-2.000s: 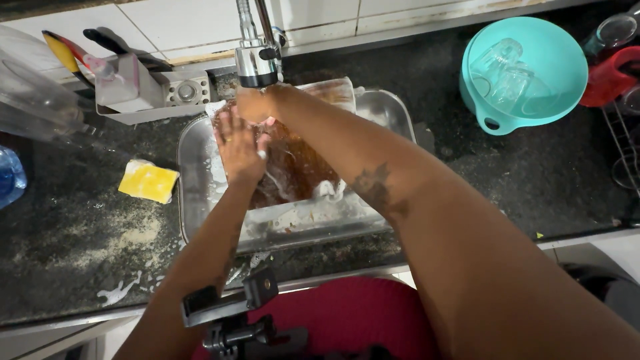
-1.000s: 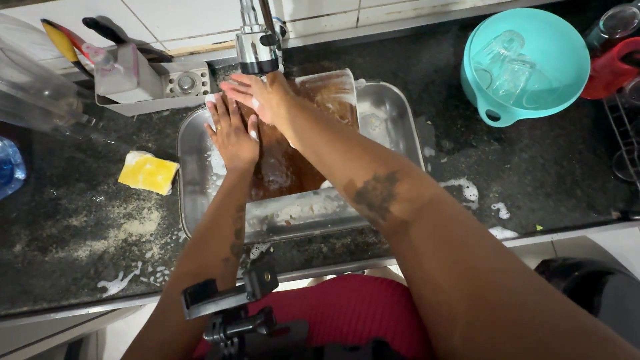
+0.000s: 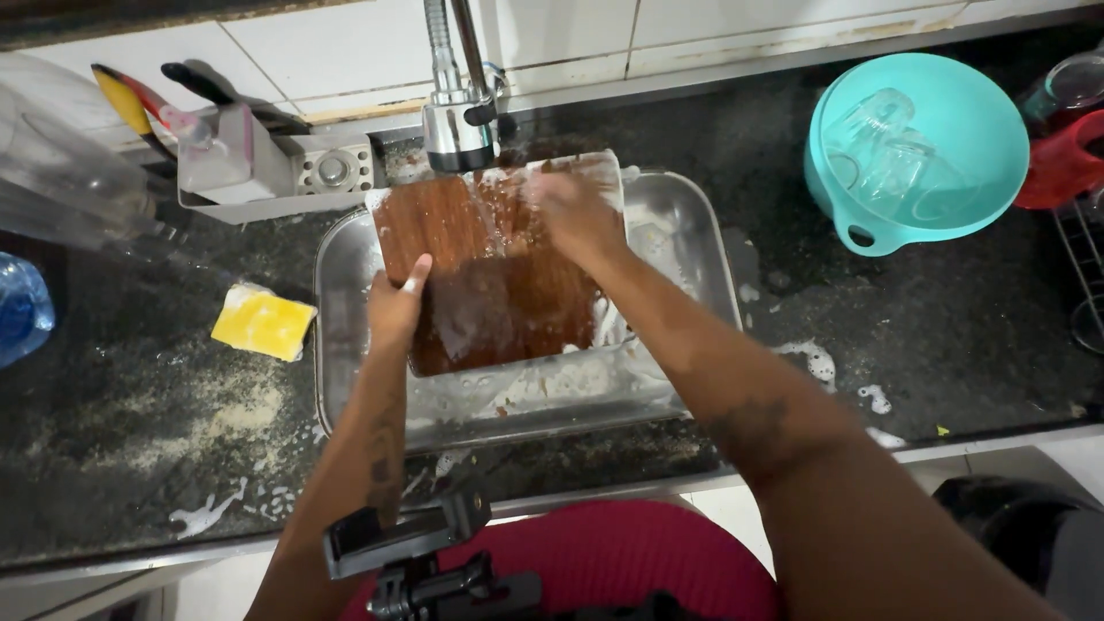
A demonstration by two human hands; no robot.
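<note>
A wet brown wooden board (image 3: 509, 293) with suds along its edges lies in the stainless steel sink (image 3: 552, 410). Water runs onto it from the chrome faucet head (image 3: 460, 138) above. My left hand (image 3: 397, 302) grips the board's left edge, thumb on top and the fingers hidden beneath. My right hand (image 3: 573, 216), blurred by motion, is at the upper right part of the board; whether its fingers are closed is unclear. A yellow sponge (image 3: 264, 323) with foam on it rests on the dark counter left of the sink.
Right of the sink stands a turquoise plastic bowl (image 3: 966, 220) holding drinking glasses (image 3: 897, 168), beside a red container (image 3: 1065, 164). At the back left are a sink caddy (image 3: 233, 203) and utensils with colored handles. A blue container (image 3: 21, 309) sits far left. Suds dot the dark counter (image 3: 828, 302).
My left hand has gone from lying flat on the board to gripping its left edge. My right hand has moved right across the board, away from beneath the faucet.
</note>
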